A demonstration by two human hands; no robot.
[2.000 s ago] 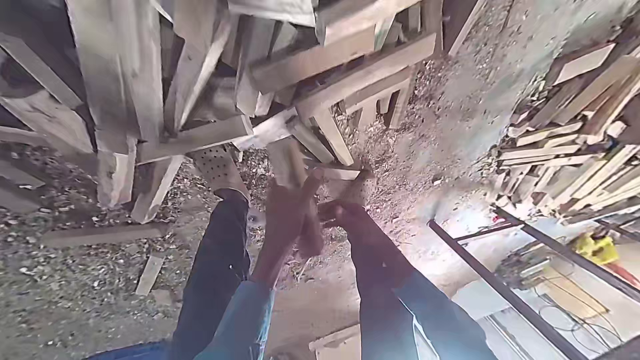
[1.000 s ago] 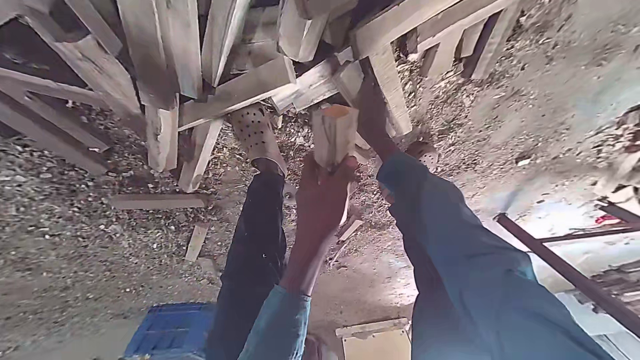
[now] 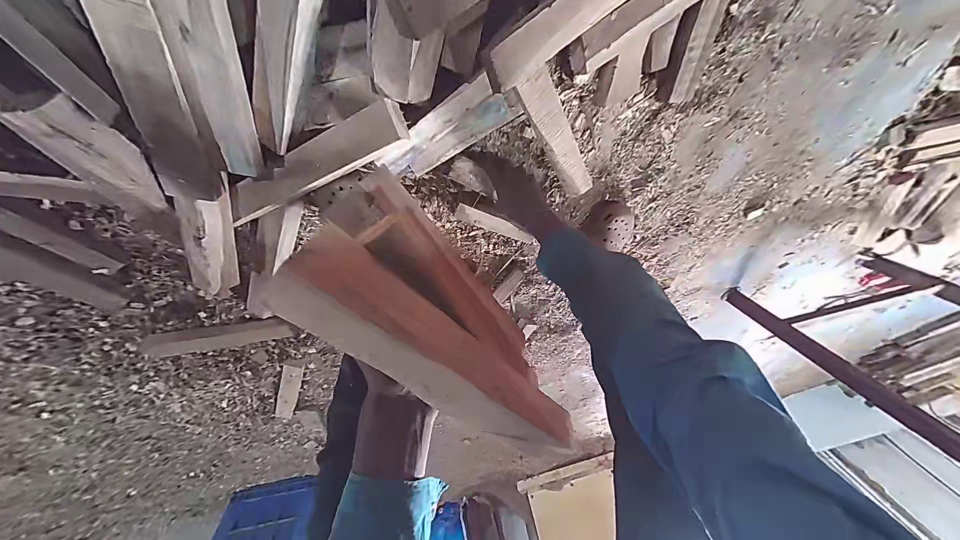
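Reddish-brown and pale wooden offcuts (image 3: 420, 322) are raised close to the camera, bunched at an angle. My left hand (image 3: 384, 386) is beneath them and holds them; its fingers are hidden behind the wood, with only the wrist side showing. Further forward, my right hand (image 3: 514, 187) reaches down to the chip-strewn ground at the edge of the lumber pile. Its fingers are at a small pale wood piece (image 3: 472, 178), but whether they are closed on it cannot be told. A short wooden offcut (image 3: 493, 223) lies just below that hand.
Stacked wooden beams (image 3: 165, 97) fill the upper left. A loose stick (image 3: 217, 337) and a small block (image 3: 289, 390) lie on wood chips. A blue plastic crate (image 3: 266, 510) and a pale box (image 3: 574, 499) are at the bottom. Metal bars (image 3: 847, 375) stand at right, near more wood.
The block in my left hand a second ago is replaced in view by a bunch of offcuts nearer the camera. My right hand now reaches to the ground, clear of the upright plank it was beside.
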